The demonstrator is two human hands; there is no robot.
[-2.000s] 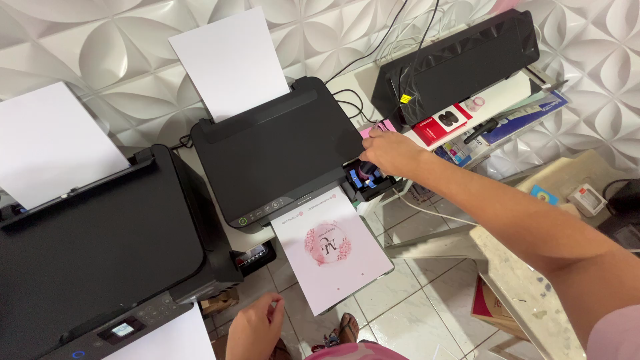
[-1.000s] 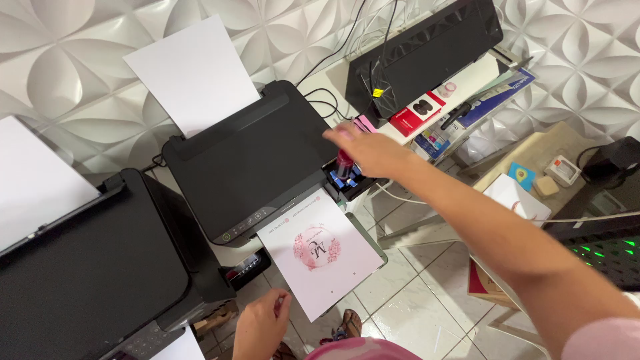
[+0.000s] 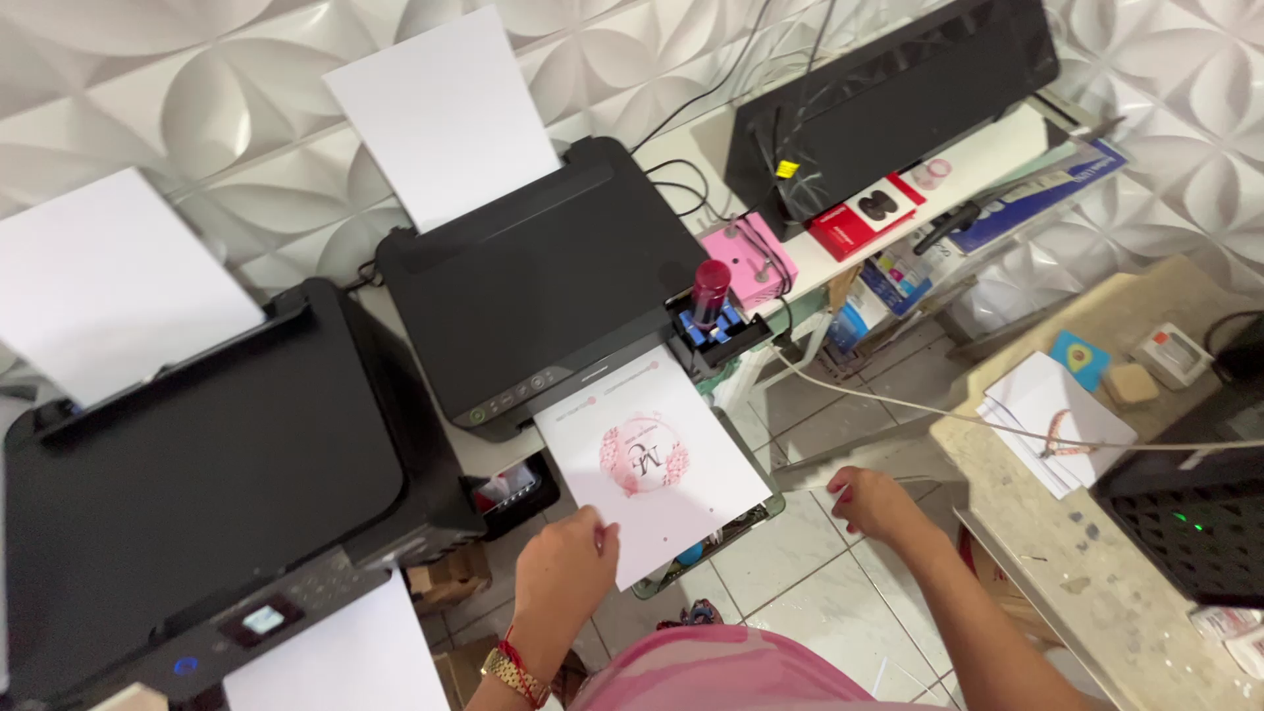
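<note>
My left hand (image 3: 568, 563), wearing a gold watch and a red string at the wrist, hovers by the lower left edge of a printed sheet (image 3: 691, 504) with a pink round design; its fingers are curled, and contact cannot be told. The sheet comes out of a black inkjet printer (image 3: 553, 286) with blank paper (image 3: 444, 118) in its rear feed. At the printer's right end, a dark red ink bottle (image 3: 710, 293) stands upside down in the ink tank (image 3: 726, 341). My right hand (image 3: 869, 504) hangs over the floor tiles right of the sheet, its fingers loosely bent; nothing shows in it.
A second black printer (image 3: 217, 474) stands at left. Behind the ink tank lie a pink box (image 3: 755, 257), a red box (image 3: 864, 215) and a large black device (image 3: 899, 99). A worn table (image 3: 1076, 553) with papers and a laptop-like black grille is at right. A white cable crosses between.
My right hand has let go of the ink bottle and moved down and back from the tank, leaving the bottle upright on end there. My left hand stays near the sheet.
</note>
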